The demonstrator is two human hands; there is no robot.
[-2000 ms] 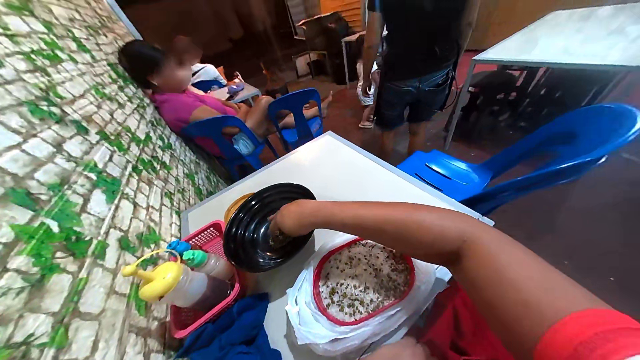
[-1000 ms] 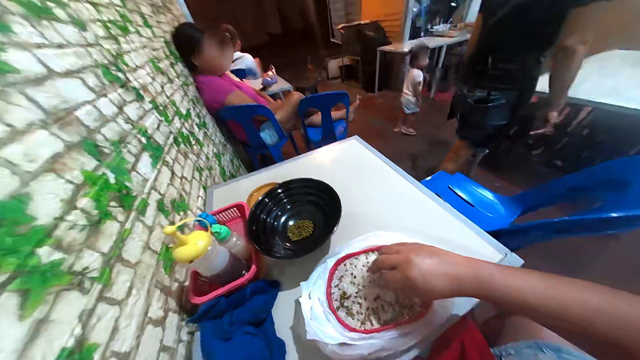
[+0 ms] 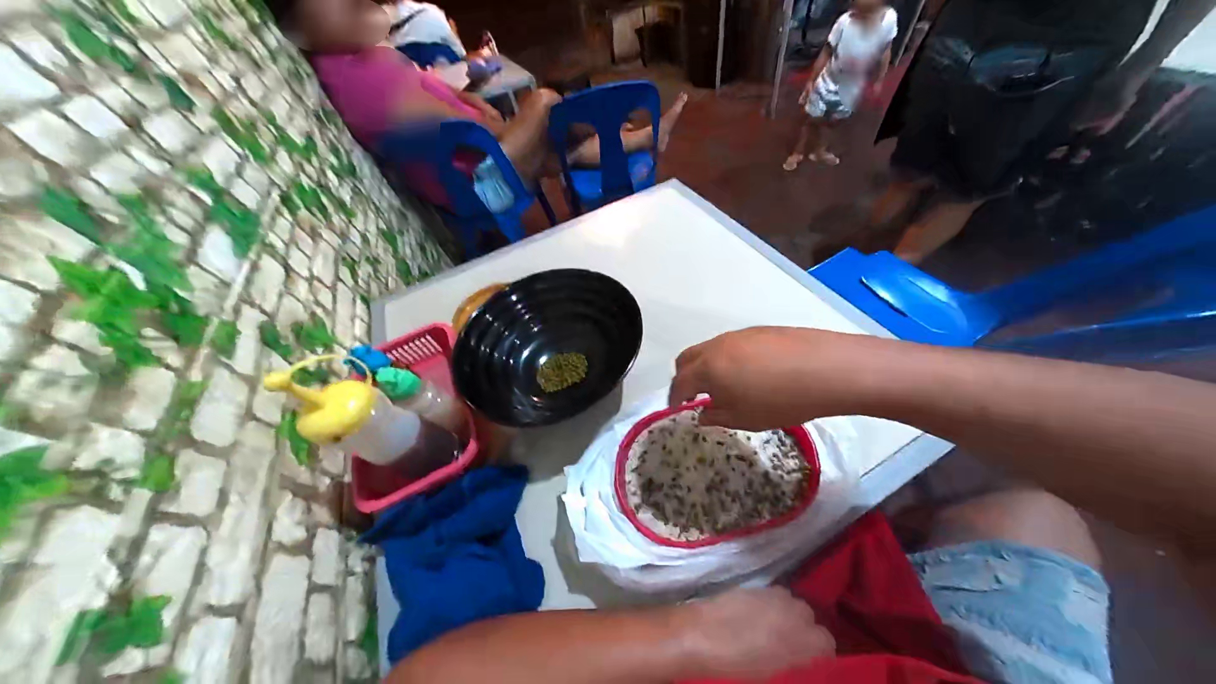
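A red-rimmed basket point(image 3: 717, 475) holds a pale layer strewn with small dark and greenish bits, and a white plastic bag point(image 3: 608, 546) surrounds it. My right hand point(image 3: 731, 375) is over the far rim of the basket, fingers curled downward; its fingertips are hidden, so whether it holds anything cannot be told. Left of it a ridged black bowl point(image 3: 594, 318) contains a small heap of green beans point(image 3: 561, 371), apparently mung beans. My left hand point(image 3: 760, 632) rests closed near my lap at the table's near edge, below the bag, with nothing visible in it.
On the white table point(image 3: 655, 237), a pink basket point(image 3: 366, 489) holds squeeze bottles point(image 3: 366, 418) beside a blue cloth point(image 3: 465, 560). A brick-patterned wall borders the left. Blue plastic chairs point(image 3: 893, 299) stand around; other people sit and stand beyond.
Two seconds ago my right hand was in the black bowl; one second ago it was over the basket's contents. Now it is at the basket's far rim. My left hand has come into clearer view.
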